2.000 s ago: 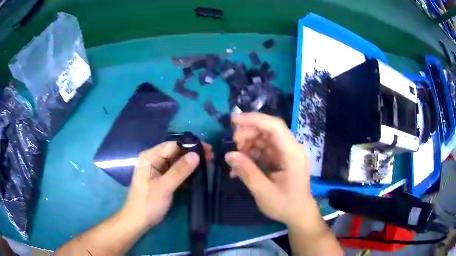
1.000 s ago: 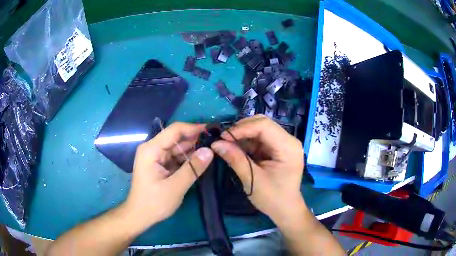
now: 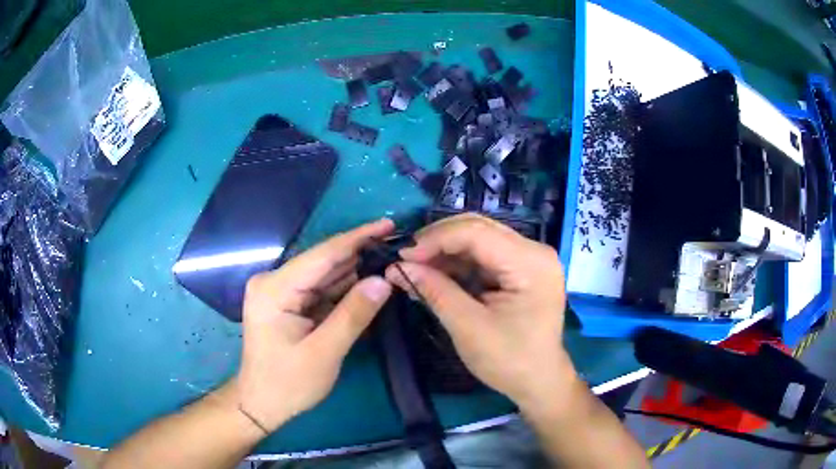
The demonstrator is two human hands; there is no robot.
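Note:
A black headband (image 3: pixel 410 380) runs from between my hands down to the bench's front edge. My left hand (image 3: pixel 316 307) grips its upper end between thumb and fingers. My right hand (image 3: pixel 486 298) pinches at the same end from the right, with a thin dark wire (image 3: pixel 408 278) at its fingertips. The fingers hide most of the band's end. A thin wire also lies across my left wrist. A loose pile of small black cover plates (image 3: pixel 490 151) lies just beyond my hands. A black hole-dotted tray (image 3: pixel 449 362) lies partly under my right hand.
A glossy black slab (image 3: pixel 257 215) lies left of my hands. Clear plastic bags (image 3: pixel 115 137) are at far left. At right, a blue tray (image 3: pixel 576 183) holds dark screws and a white-and-black screw feeder (image 3: pixel 770 179). A black electric screwdriver (image 3: pixel 724 371) hangs near a red stool (image 3: pixel 733 403).
From two seconds ago, my right hand has moved left to the band's end and now meets my left hand. The wire loop seen a second ago has dropped lower, onto my left wrist.

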